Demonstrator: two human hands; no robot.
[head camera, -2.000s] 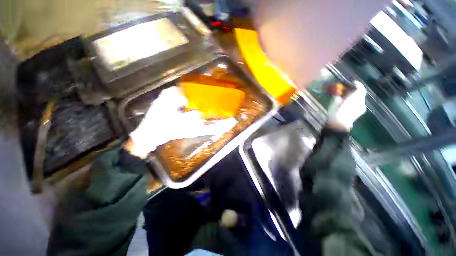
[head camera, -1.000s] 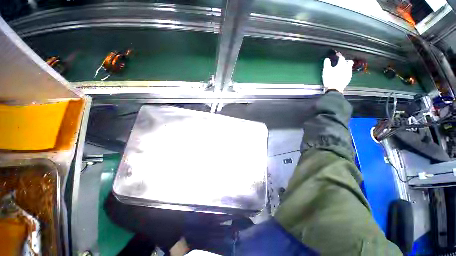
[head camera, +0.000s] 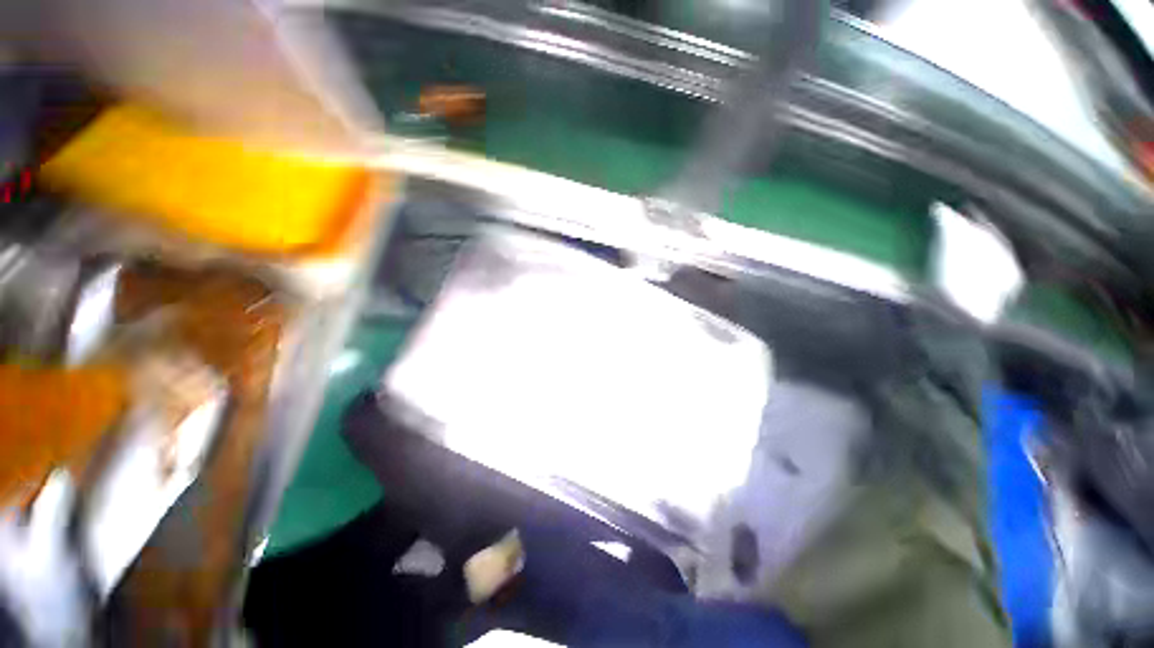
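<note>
The view is strongly blurred. My right hand (head camera: 974, 266), in a white glove, is over the front rail of the green belt at the right. Its fingers are smeared and no part shows in it. My left hand (head camera: 38, 557), also white-gloved, is at the lower left edge, partly cut off. It is at an orange sheet (head camera: 51, 418) and appears to hold it, over a tray (head camera: 234, 506) with reddish-brown contents. Whether a part is under the sheet is hidden. A blurred copper-coloured part (head camera: 453, 101) lies on the green belt at the upper left.
A shiny steel tray (head camera: 582, 380) is in the middle, in front of the belt's metal rail (head camera: 785, 253). A yellow-orange strip (head camera: 215, 184) lies beside a pale panel at the upper left. A metal post crosses the belt. A blue surface (head camera: 1019, 506) is at the right.
The view has swung back left, so the left tray and orange sheet show more. My right hand now appears farther right and lower, nearer the rail. The dark part at its fingertips no longer shows.
</note>
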